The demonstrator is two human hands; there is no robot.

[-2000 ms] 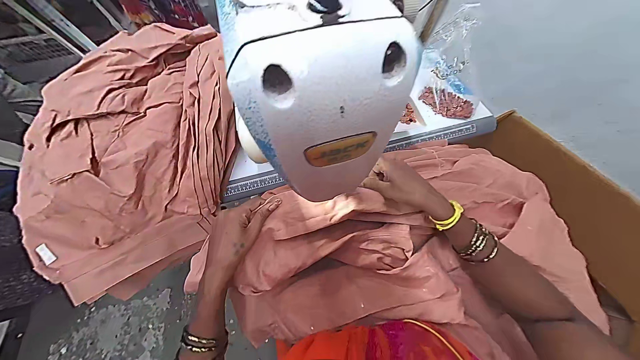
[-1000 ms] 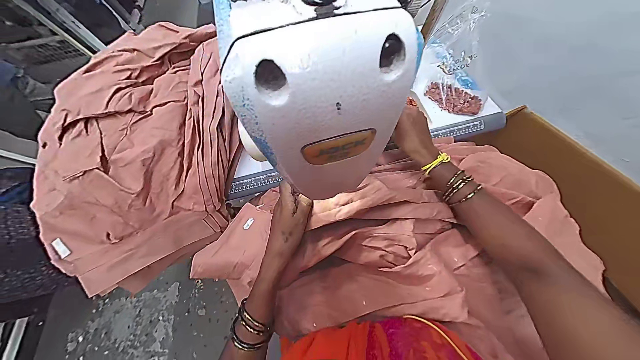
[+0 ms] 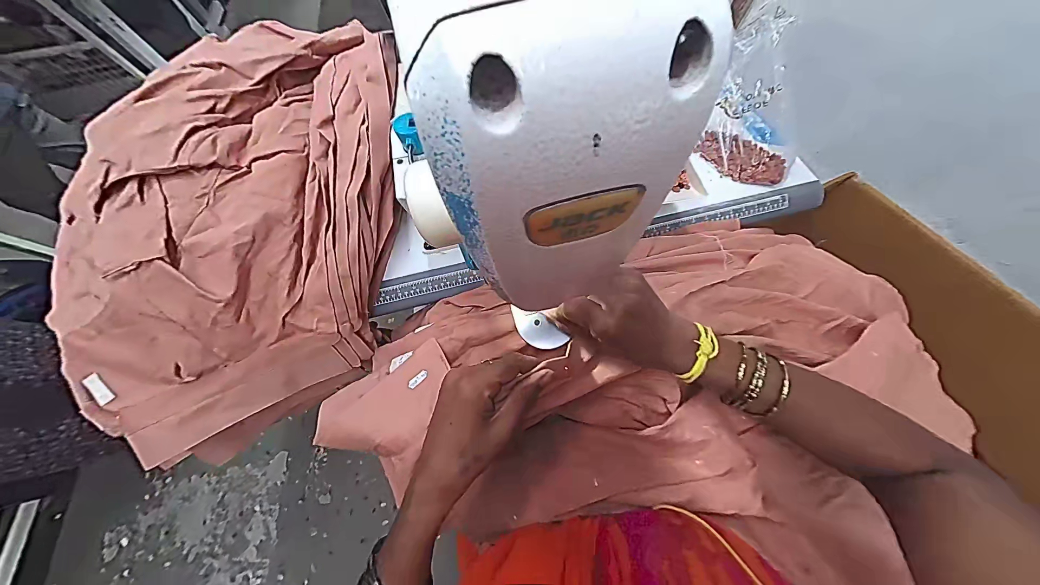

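A white Jack sewing or button machine head (image 3: pixel 561 154) fills the upper middle. Below its nose, a small round white part (image 3: pixel 540 328) shows over salmon-pink cloth (image 3: pixel 634 463) that spreads across my lap. My left hand (image 3: pixel 479 406) pinches a folded edge of this cloth between thumb and fingers, just in front of the machine. My right hand (image 3: pixel 621 321), with a yellow band at the wrist, is right beside the round part, its fingers bent at the cloth; the fingertips are partly hidden. Small white labels (image 3: pixel 417 379) lie on the cloth to the left of my left hand.
A large heap of salmon-pink garments (image 3: pixel 219 219) hangs at the left of the machine bed. A ruler strip (image 3: pixel 426 288) runs along the bed's front edge. A clear plastic bag (image 3: pixel 747 122) with small reddish-brown pieces stands back right. A cardboard wall (image 3: pixel 918 284) borders the right side.
My right hand has come from the machine's right side to beneath its nose. My left hand has moved back from the nose, nearer to me. The white round part now shows below the head.
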